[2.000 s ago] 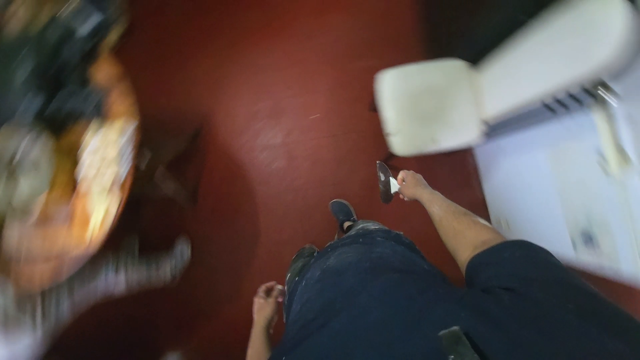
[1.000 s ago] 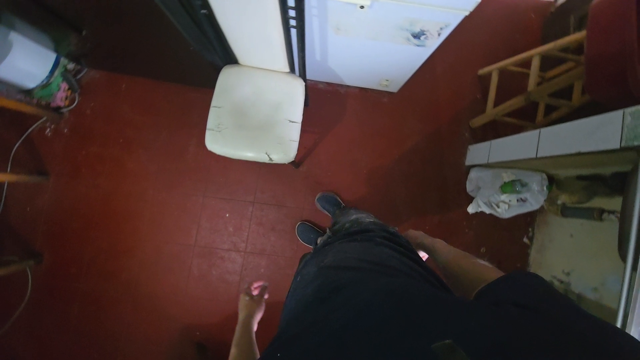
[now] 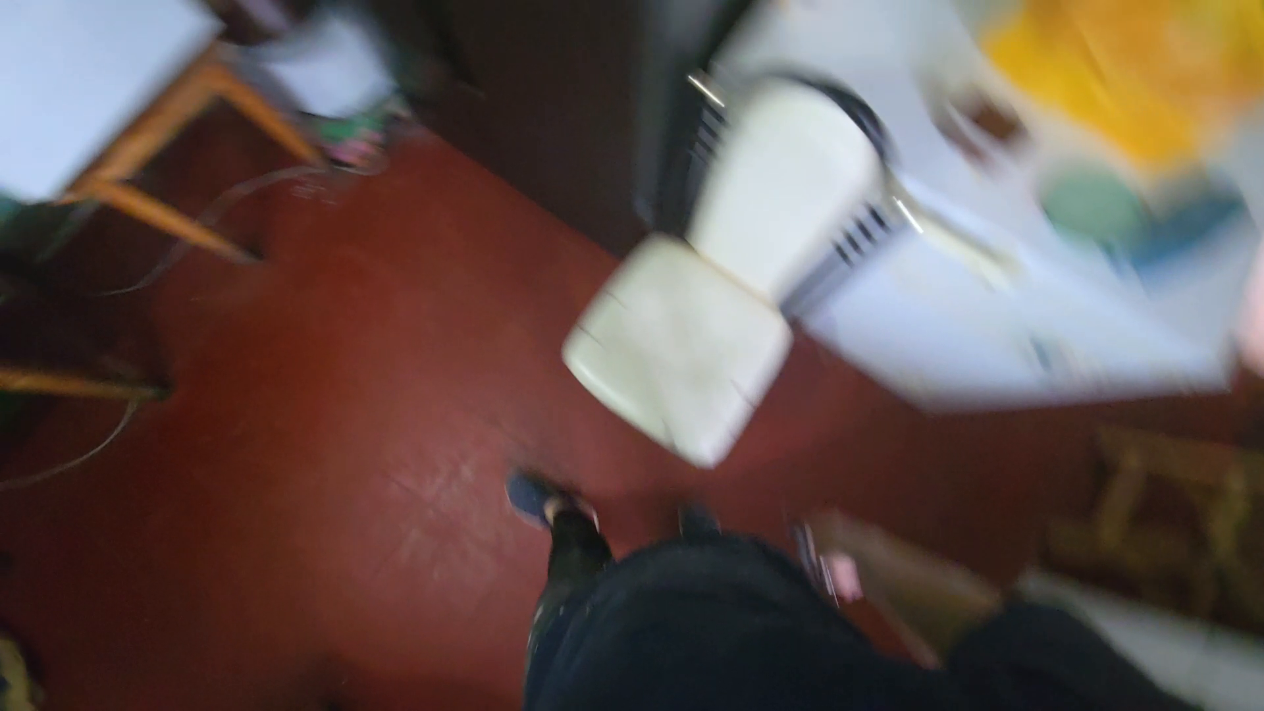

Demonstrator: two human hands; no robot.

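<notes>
My right hand (image 3: 857, 543) is low and right of centre, beside my dark shirt, and badly blurred. It appears closed around a thin object (image 3: 812, 558) with a pale edge, and a pink patch shows at the hand; the object's kind cannot be made out. My left hand is out of view. Ahead of my feet stands a chair with a cracked, cream-coloured padded seat (image 3: 681, 351) and a matching backrest (image 3: 785, 183). Neither part of the chair is touched by a hand.
A white cabinet or appliance (image 3: 987, 336) stands behind the chair, with yellow and green things on top. At upper left is a white-topped wooden table (image 3: 89, 89), with cables on the red floor (image 3: 326, 395). A wooden frame (image 3: 1136, 494) lies at right, near a pale ledge (image 3: 1116, 622).
My left hand, seen low in both earlier frames, is out of view. The view has swung between frames. The dark-bladed, light-handled tool in my right hand two seconds ago is not clearly recognisable now.
</notes>
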